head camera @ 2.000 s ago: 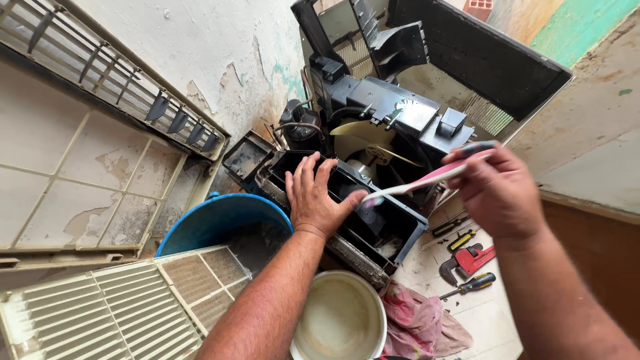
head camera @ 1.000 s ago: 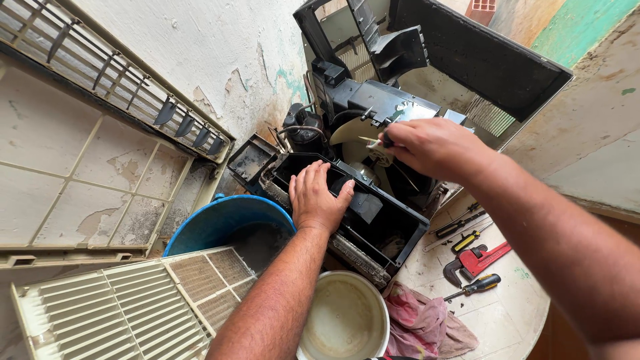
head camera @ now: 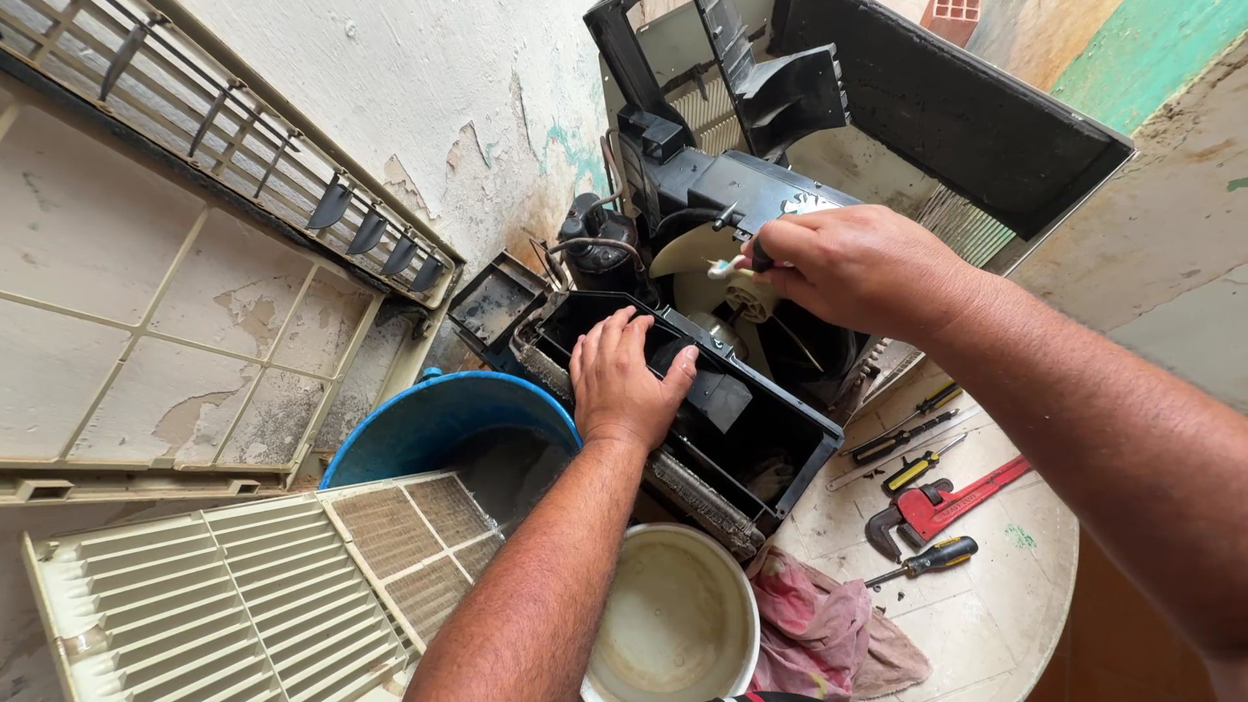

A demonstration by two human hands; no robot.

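Note:
My left hand [head camera: 629,375] rests with fingers spread on the near rim area of a black plastic housing [head camera: 809,468], part of an opened window air conditioner. In my right hand [head camera: 838,258] is a toothbrush [head camera: 726,266], its bristled head poking out past my fingers; most of the handle is hidden. That hand is over the pale fan blade [head camera: 690,249], whose hub [head camera: 751,300] lies just below. A black compressor [head camera: 597,244] with bent tubing stands left of the fan. Dusty fins run along the housing's lower edge.
A blue bucket [head camera: 375,439] holds dark water, beside a cream front grille [head camera: 195,595]. A white basin [head camera: 673,614] and pink cloth [head camera: 809,624] lie below. Right of them are a red pipe wrench [head camera: 960,502] and several screwdrivers [head camera: 941,554]. A black-lined casing [head camera: 955,117] stands behind.
My right hand has moved from above the housing to the fan, and its grip on the toothbrush has changed. My left hand stays on the housing.

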